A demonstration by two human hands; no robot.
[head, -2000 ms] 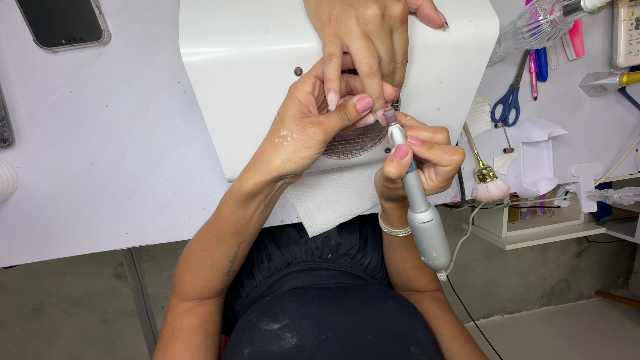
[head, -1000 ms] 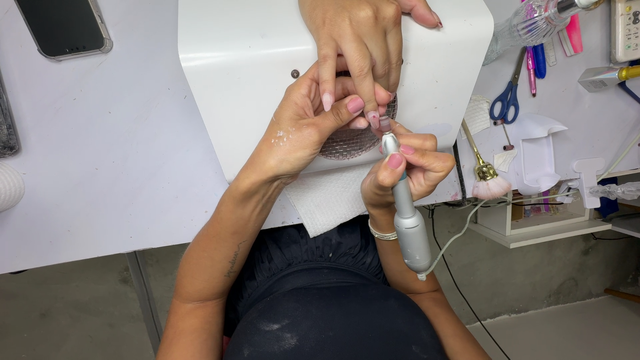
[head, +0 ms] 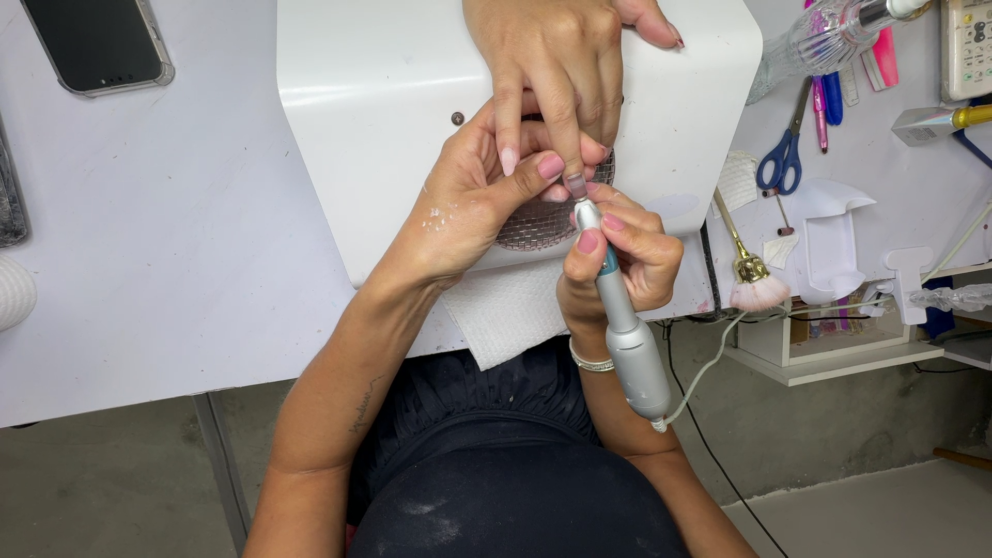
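My left hand [head: 496, 178] holds a finger of another person's hand [head: 554, 62], its thumb and fingers around the fingertip. In my right hand [head: 628, 248] is a silver electric nail drill handpiece [head: 637, 364], gripped near its front end. The cylindrical sanding bit [head: 576, 186] lies at the nail of the held finger; whether it touches is too small to tell. All three hands are over a white nail dust collector [head: 364, 139] with a round wire-mesh grille [head: 535, 225]. White powder marks the back of my left hand.
A white paper towel [head: 515, 310] hangs over the table's front edge. To the right lie blue-handled scissors [head: 783, 159], a fluffy brush [head: 756, 287], a white plastic holder [head: 831, 240] and a glass bottle [head: 814, 46]. A phone [head: 101, 39] rests at upper left. The handpiece cord [head: 705, 372] trails rightward.
Since the earliest frame, the rear of the handpiece has swung left in my right hand, so it stands more upright in the view. My left hand keeps its hold on the finger.
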